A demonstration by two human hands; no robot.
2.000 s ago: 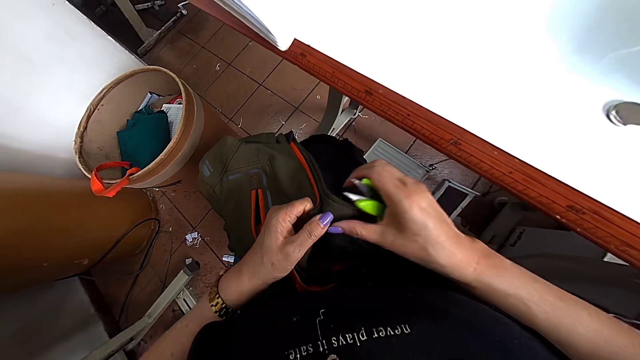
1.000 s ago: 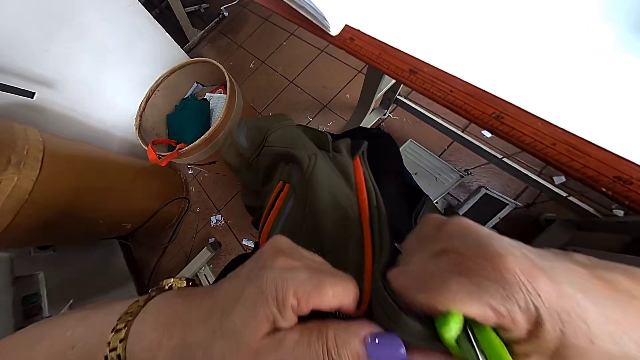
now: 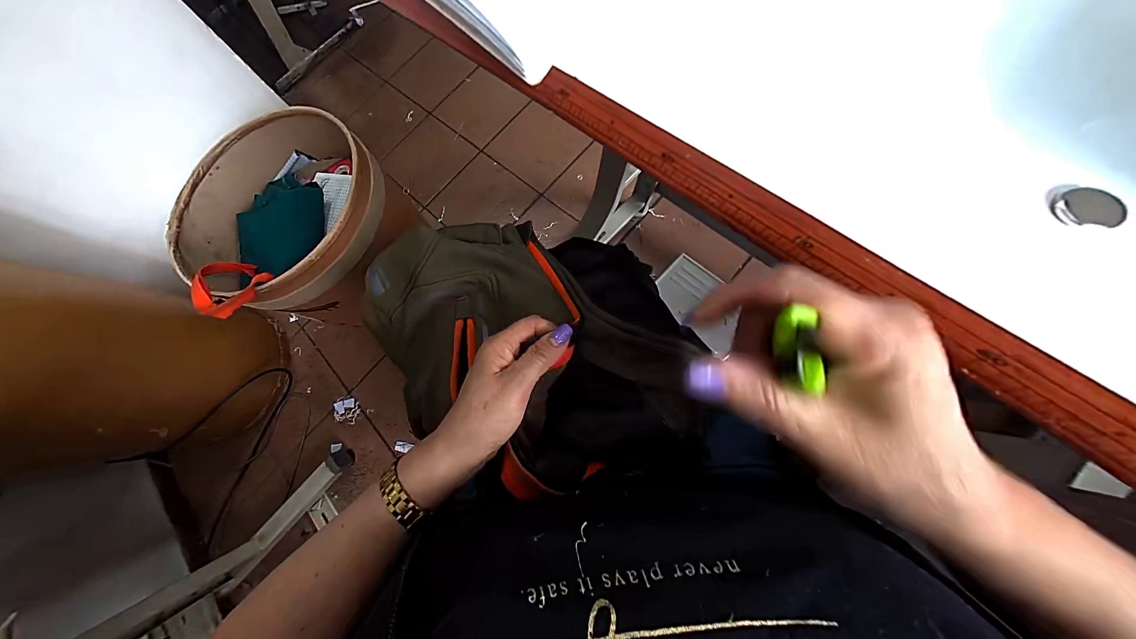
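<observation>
An olive-green jacket (image 3: pixel 497 257) with orange trim and a dark lining lies across my lap, below the table's edge. My left hand (image 3: pixel 501 390) pinches the jacket's edge beside the orange strip between thumb and fingers. To the right, my right hand (image 3: pixel 852 382), blurred, is raised near the dark edge of the garment. Tucked in its palm is a small lime-green and black tool (image 3: pixel 800 349), whose kind I cannot tell. Thumb and forefinger of that hand are apart; whether they touch the cloth is unclear.
A white table (image 3: pixel 799 106) with a red-brown ruled edge spans the upper right. At left stands a round bin (image 3: pixel 200 213) holding teal cloth (image 3: pixel 282 226). Scraps lie on the tiled floor (image 3: pixel 444 169); a black cable (image 3: pixel 266 426) and a metal frame bar (image 3: pixel 293 506) are at lower left.
My hands were close together on the jacket edge; now my right hand is away to the right, its thumb and forefinger spread. The view has shifted back from a closer one.
</observation>
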